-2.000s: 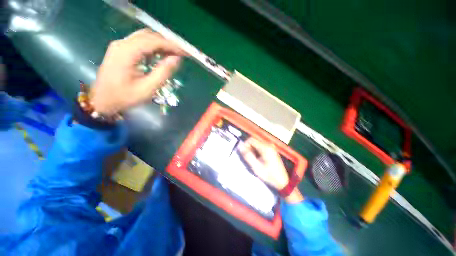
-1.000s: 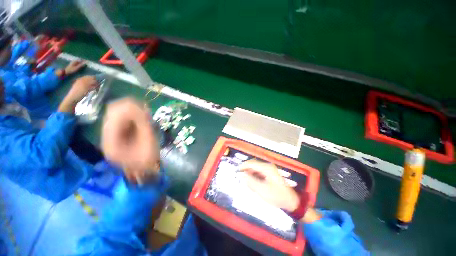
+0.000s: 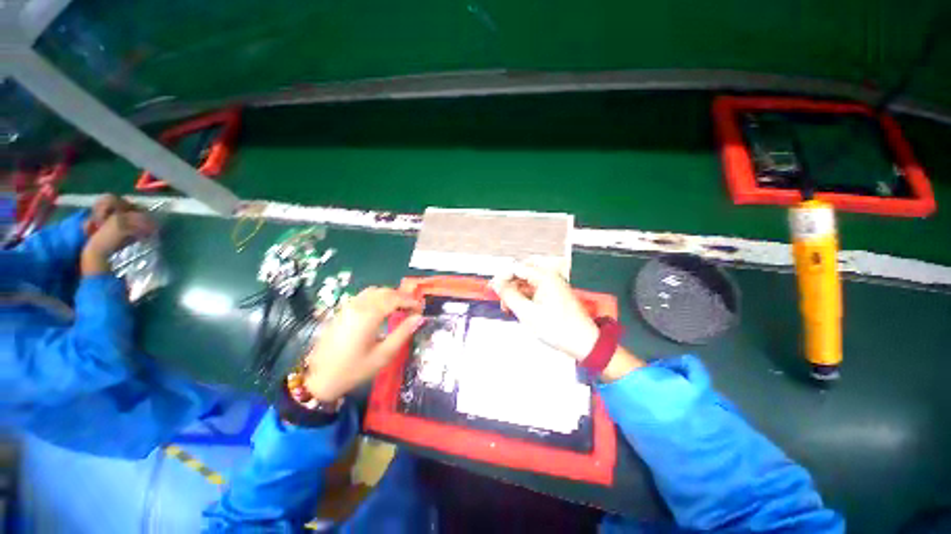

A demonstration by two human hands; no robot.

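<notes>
An open tablet (image 3: 438, 378) with a bright silver-white battery (image 3: 521, 381) lies in a red-orange fixture tray (image 3: 490, 454) in front of me. My left hand (image 3: 360, 339) is over the tray's left side, thumb and fingers apart at the tablet's upper left corner, with nothing visible in it. My right hand (image 3: 547, 310) is over the tray's top edge, fingertips pinched together near the sticker sheet (image 3: 490, 240). Whether a small piece is between them is too small to tell. The sheet lies just behind the tray.
A dark mesh-like dish (image 3: 686, 299) and an upright-looking yellow electric screwdriver (image 3: 819, 292) are at right. Cabled modules (image 3: 297, 266) lie at left. Red trays (image 3: 740, 188) sit on the green conveyor. Another person's hands (image 3: 115, 229) are at far left. A grey bar (image 3: 125, 130) crosses the upper left.
The view has turned and levelled. My left hand has come from the left, beside the modules, to the tray's upper left. My right hand has moved from over the battery to the tray's top edge.
</notes>
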